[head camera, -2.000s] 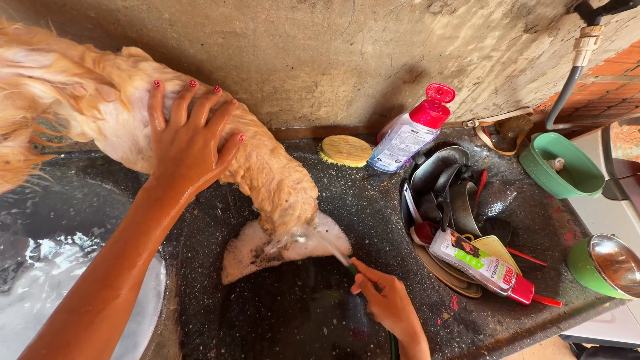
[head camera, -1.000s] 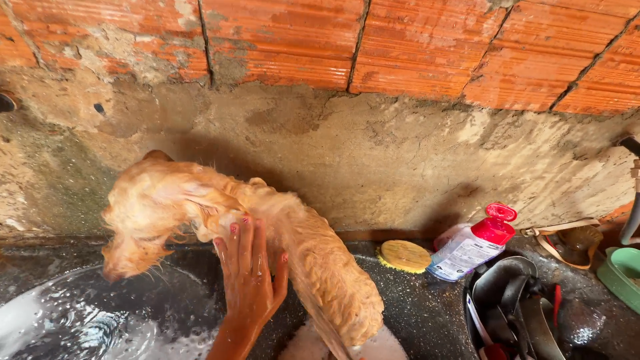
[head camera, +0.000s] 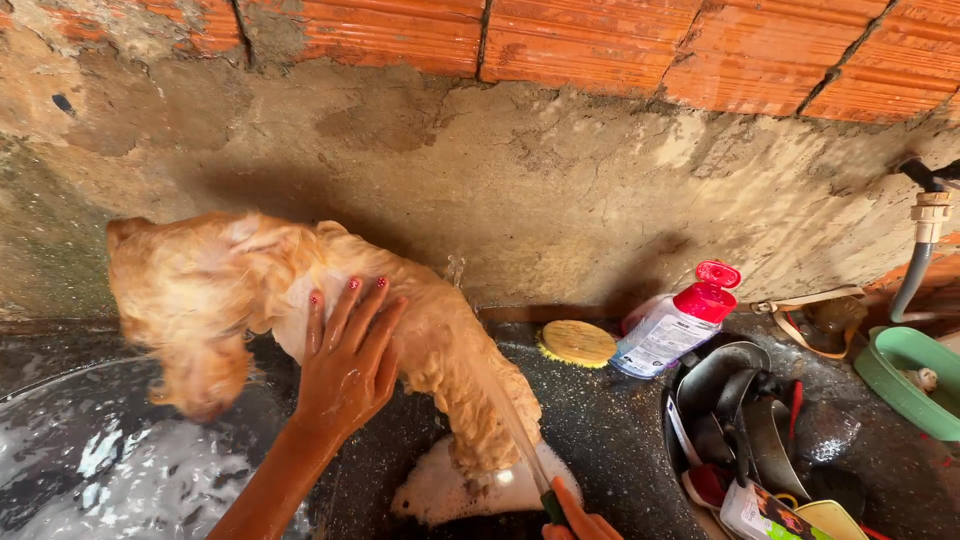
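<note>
A wet, tan-furred dog (head camera: 450, 337) stands on the dark speckled counter, its head lowered at the left beside soapy water. Spread flat on the dog's side is my left hand (head camera: 349, 360), fingers apart, with dotted red nails. At the bottom edge my right hand (head camera: 577, 517), partly cut off, is closed around a dark green hose end (head camera: 553, 508). A stream of water (head camera: 502, 405) runs from it onto the dog's hindquarters. Pinkish-white suds (head camera: 442, 487) lie around the dog's hind feet.
A basin of foamy water (head camera: 112, 465) is at the left. Behind the counter stands a brick and plaster wall (head camera: 525, 180). To the right are a wooden scrub brush (head camera: 577, 343), a leaning bottle with its red cap up (head camera: 671, 326), a sink of pans (head camera: 750, 420) and a green tub (head camera: 911, 382).
The view has shifted upward and left since the oldest frame. The dog's head has dropped lower since one second ago. My right hand, out of view then, shows again with the hose.
</note>
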